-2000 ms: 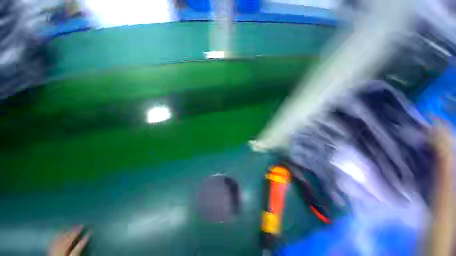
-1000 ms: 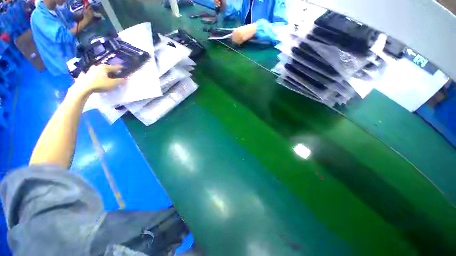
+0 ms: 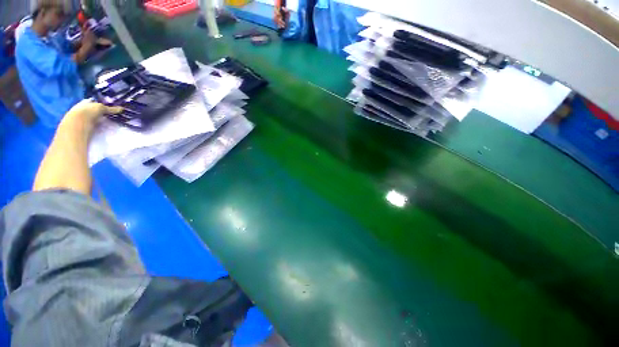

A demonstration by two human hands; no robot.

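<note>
A black plastic housing (image 3: pixel 146 100) with ribs and openings lies on top of a stack of housings and whitish wrapping sheets (image 3: pixel 203 146) at the upper left. My left hand (image 3: pixel 94 114) reaches from the lower left in a grey sleeve. It holds the housing's near left edge, with fingertips over the top face; the thumb's place is hard to see. Another black piece (image 3: pixel 241 76) shows at the stack's far right side. My right hand is not in view.
The long green bench (image 3: pixel 305 183) runs diagonally. Another layered stack (image 3: pixel 400 85) stands on its far side, beside a white sheet (image 3: pixel 519 98). A worker in blue (image 3: pixel 47 68) is at the far left; another person's blue sleeve (image 3: pixel 326 24) is beyond. A slanting post (image 3: pixel 122 30) rises behind the stack.
After a fast view turn, the left stack came into view. Since one second ago, my left hand has moved from the housing's top face to its left edge.
</note>
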